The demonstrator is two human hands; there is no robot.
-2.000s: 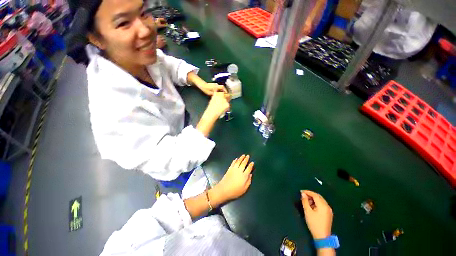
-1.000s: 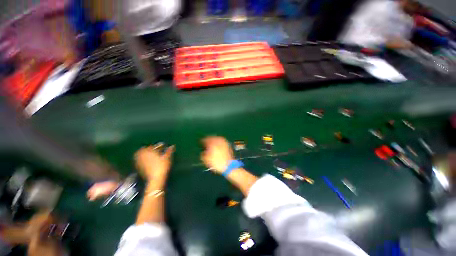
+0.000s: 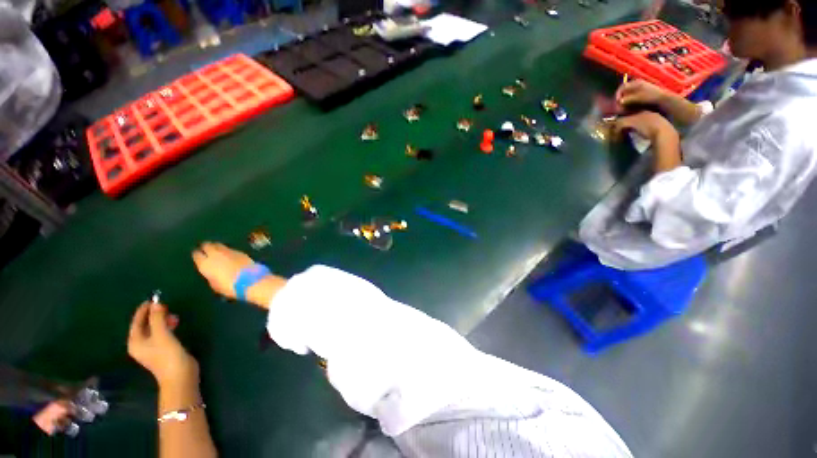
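Note:
My left hand [image 3: 161, 344] is raised over the green bench at the lower left, thumb and fingertips closed on a small pale silvery piece [image 3: 156, 297]. My right hand [image 3: 219, 267], with a blue wristband, reaches over the bench beyond it; its fingertips are blurred and I cannot tell whether they hold anything. A watch housing [image 3: 259, 239] lies just right of my right hand. A small part with a gold-orange tail [image 3: 308, 207] lies farther on. Loose displays with flex cables [image 3: 374, 233] lie in a group right of my hands.
A blue stick [image 3: 447, 222] and small pale strip [image 3: 458, 206] lie right. Red-orange tray [image 3: 188, 118] and black tray [image 3: 345, 61] stand at the far side. Shiny pieces [image 3: 88, 402] lie lower left. Red caps [image 3: 487, 140] stand near a neighbour in white [image 3: 708, 170], with another red tray [image 3: 658, 54].
The view has swung right, so the neighbour on the right and a blue stool now show. My hands have moved left in the picture. The small piece in my left fingertips now shows more clearly.

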